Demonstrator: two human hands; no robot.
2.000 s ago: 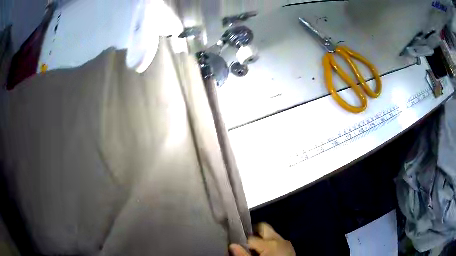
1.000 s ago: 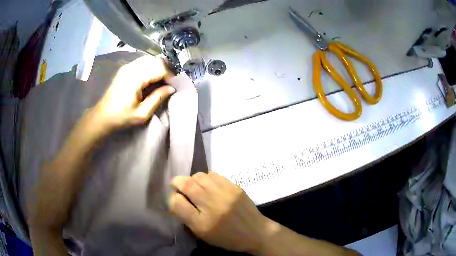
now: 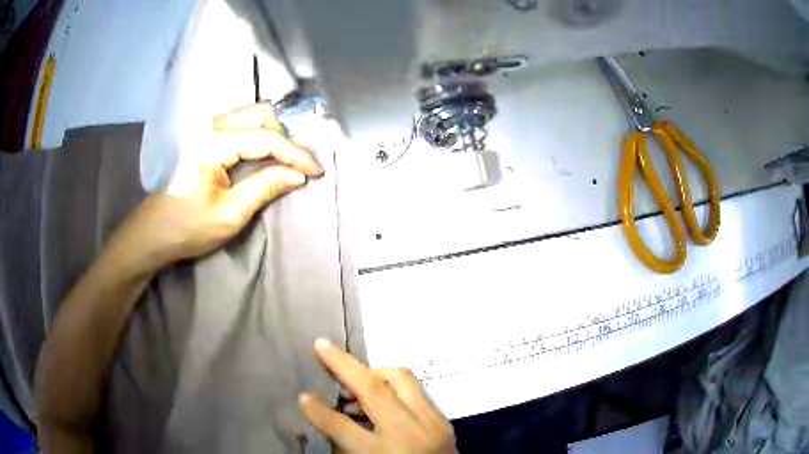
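Observation:
The grey-taupe garment panel (image 3: 204, 310) covers the left of the table, its straight right edge running down from the sewing machine. My left hand (image 3: 213, 191) is by the needle area, with thumb and forefinger closed together on the panel near its top edge. My right hand (image 3: 386, 412) lies lower on the panel's right edge, fingers spread, cut off by the bottom of the picture. The sewing machine's head (image 3: 364, 62) hangs above and is blurred. The presser foot and needle cannot be made out in the glare.
Orange-handled scissors (image 3: 647, 133) lie on the machine bed at right, blades pointing up and left. Ruler markings (image 3: 603, 324) run along the table's front edge. A yellow strip (image 3: 43, 102) is at far left. Pale grey cloth (image 3: 732, 395) hangs at lower right.
The panel's edge, folded and lifted a second ago, now lies flatter and straight. My right hand has moved down and its fingers have spread. The view has shifted, with the machine head lower in it.

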